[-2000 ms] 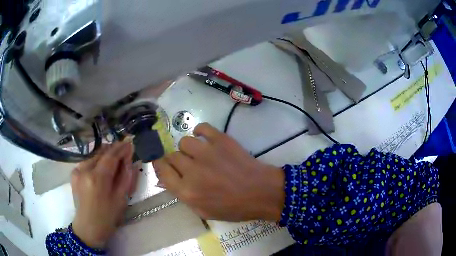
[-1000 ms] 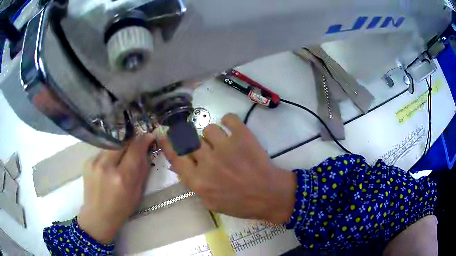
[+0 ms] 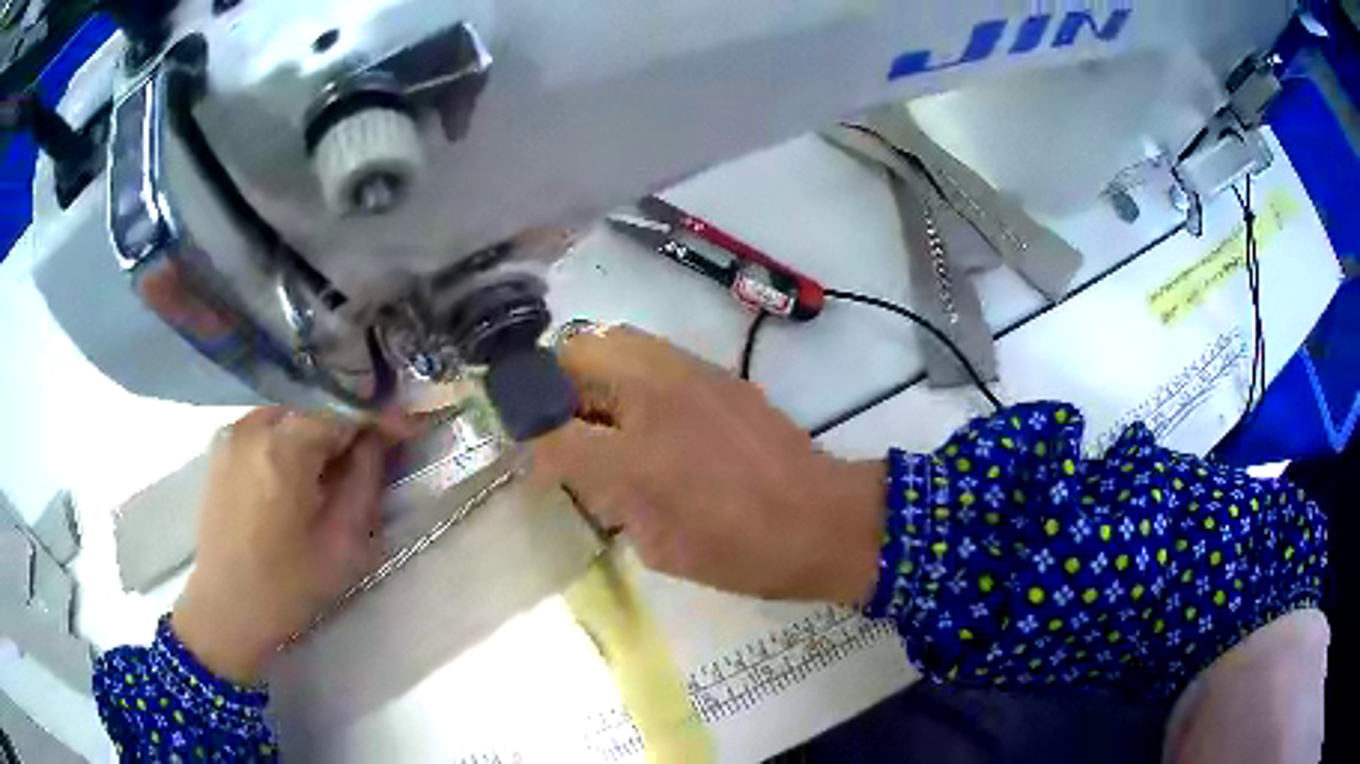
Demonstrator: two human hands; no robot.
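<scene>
The zipper panel (image 3: 492,570), grey-beige with a line of metal teeth, lies slanted below the sewing machine's needle area (image 3: 425,358). My left hand (image 3: 276,523) is left of the foot, thumb and fingers pinched together; what is between them is too small to tell. My right hand (image 3: 701,470) is curled at the panel's upper right end, beside the dark rounded block (image 3: 530,391). The block hides some of its fingertips, so its grip is unclear. A grey-beige strip (image 3: 167,523) lies partly behind my left hand.
Red and black thread snips (image 3: 746,272) with a black cord lie behind my right hand. Crossed zipper pieces (image 3: 943,246) lie under the machine arm (image 3: 671,90). Small cut pieces (image 3: 45,575) are at left. Yellow tape (image 3: 634,657) crosses the printed ruler (image 3: 791,657).
The zipper panel has turned to a steeper slant, its upper end nearer the foot. My left hand has shifted left, away from the needle area. More yellow tape shows at the front edge.
</scene>
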